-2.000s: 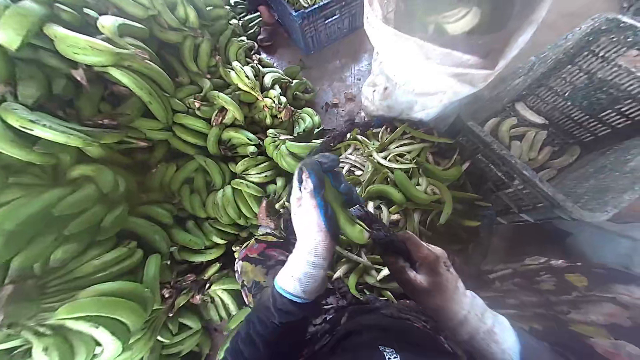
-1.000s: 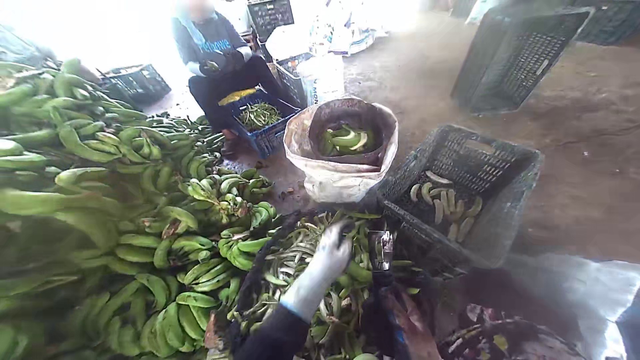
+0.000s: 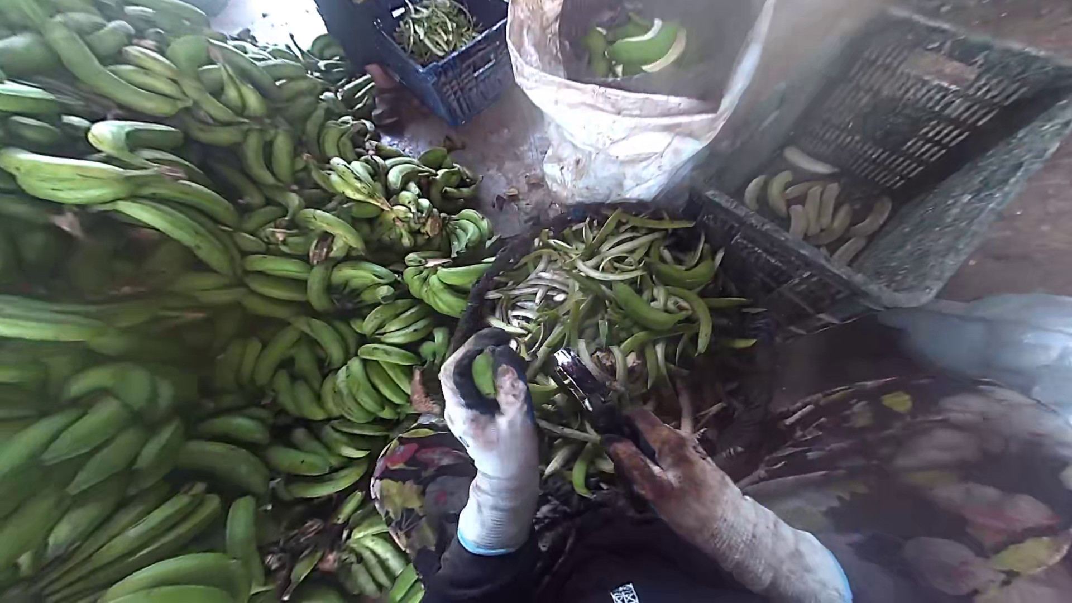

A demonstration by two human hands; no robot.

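Note:
My left hand (image 3: 494, 398), in a stained white glove with a dark palm, is closed around a green banana (image 3: 483, 373), of which only a small part shows between the fingers. To its right, my right hand (image 3: 670, 465), in a dirty glove, grips a peeler (image 3: 582, 378) with a dark handle and a shiny metal head. The peeler's head points up and left, apart from the banana. Beyond both hands lies a heap of green and pale banana peels (image 3: 586, 276) in a dark-rimmed container.
A large pile of green banana bunches (image 3: 335, 293) fills the left side. Ahead stand a blue crate (image 3: 461, 84) with peels and a white sack (image 3: 620, 126) with green pieces inside. A dark plastic crate (image 3: 770, 243) at the right holds several peeled bananas (image 3: 816, 205).
One second ago my left hand was over the peels; now it is nearer my body, around a green banana. The view has tilted down, and the seated person is out of frame.

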